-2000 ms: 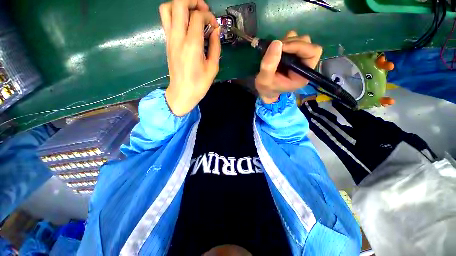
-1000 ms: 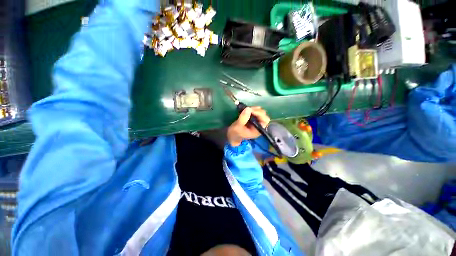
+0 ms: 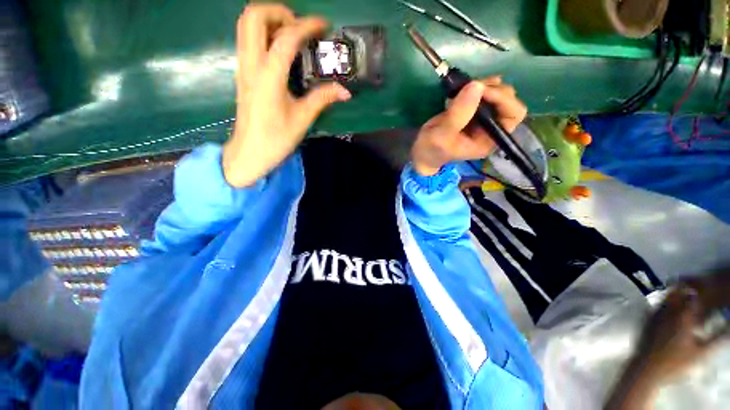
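Note:
A small device assembly [image 3: 333,58], dark with a white inside, sits in the left part of the metal fixture [image 3: 373,56] on the green bench. My left hand [image 3: 276,92] is around its left side, thumb and fingers apart, with no clear grip on it. My right hand [image 3: 472,120] holds the black soldering iron [image 3: 500,136] like a pencil. The iron's tip points up and left, to the right of the fixture and apart from it. Metal tweezers [image 3: 460,24] lie on the bench above the iron.
A green tray [image 3: 592,44] with a brown pot [image 3: 636,12] is at the upper right. Black cables [image 3: 660,76] hang beside it. A green-cased fan [image 3: 564,156] is at the bench edge. Stacked parts trays [image 3: 88,232] are lower left. Another person's hand [image 3: 668,344] is at the lower right.
My left arm has come back from the far bench to the fixture. The device assembly now sits in the fixture, which was empty. Another person's hand has appeared at the lower right.

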